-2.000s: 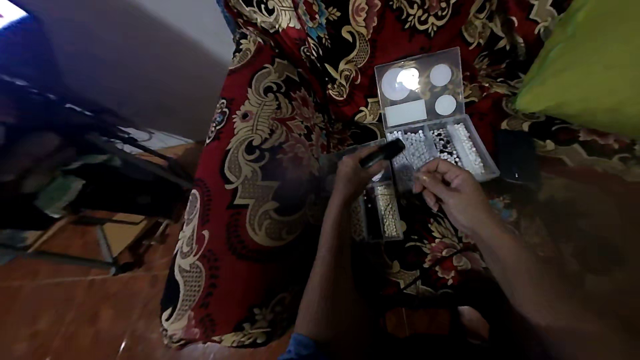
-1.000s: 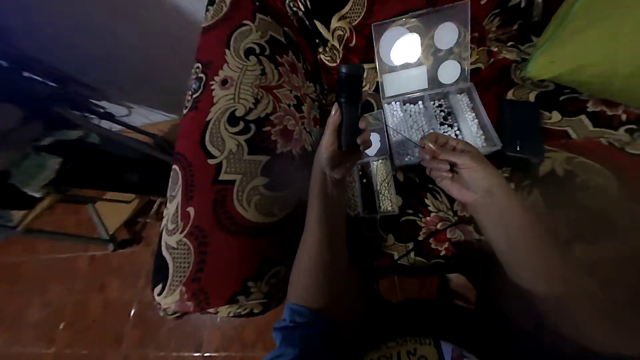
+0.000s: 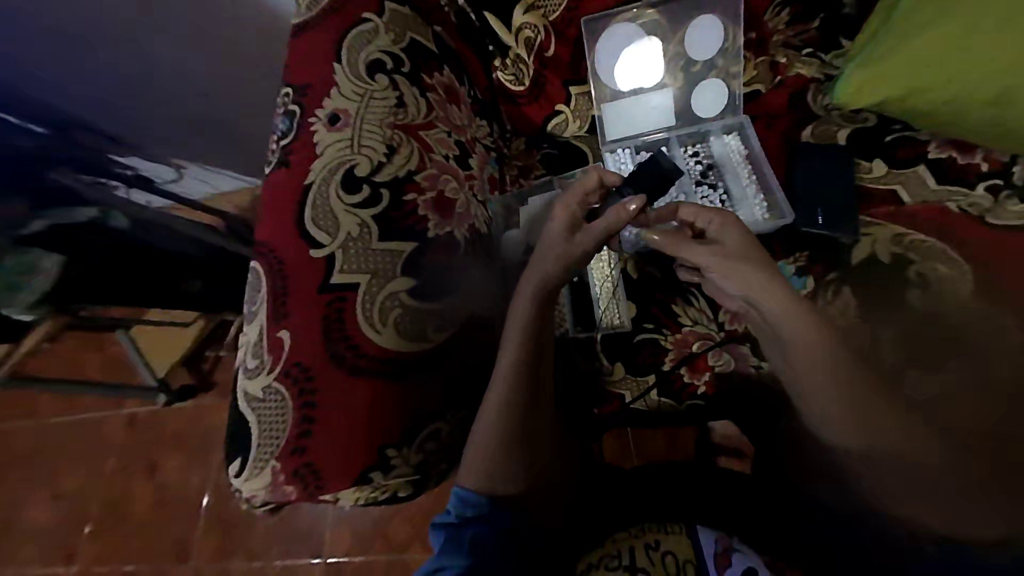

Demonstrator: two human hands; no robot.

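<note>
My left hand (image 3: 578, 224) holds a dark cylindrical object (image 3: 652, 176), its end tilted up to the right over the bead box. My right hand (image 3: 704, 244) is beside it, thumb and fingers pinched together close to the left fingertips; what they pinch is too small to tell. A thin dark cord or thread (image 3: 606, 308) hangs below the hands. Behind them a clear plastic bead box (image 3: 772, 188) has its lid (image 3: 668, 68) up and white and black beads (image 3: 704, 172) in its compartments. A second clear box with cream beads (image 3: 606, 280) lies partly hidden under my left hand.
A red, black and gold floral cloth (image 3: 400, 160) covers the surface. A dark box-like object (image 3: 824, 192) lies right of the bead box, and a green cushion or cloth (image 3: 936, 72) is at the upper right. A dark stand with a frame (image 3: 136, 352) is at the left on the tiled floor (image 3: 120, 480).
The dark object in my left hand was upright a second ago and now tilts to the right. My hands have come together from apart.
</note>
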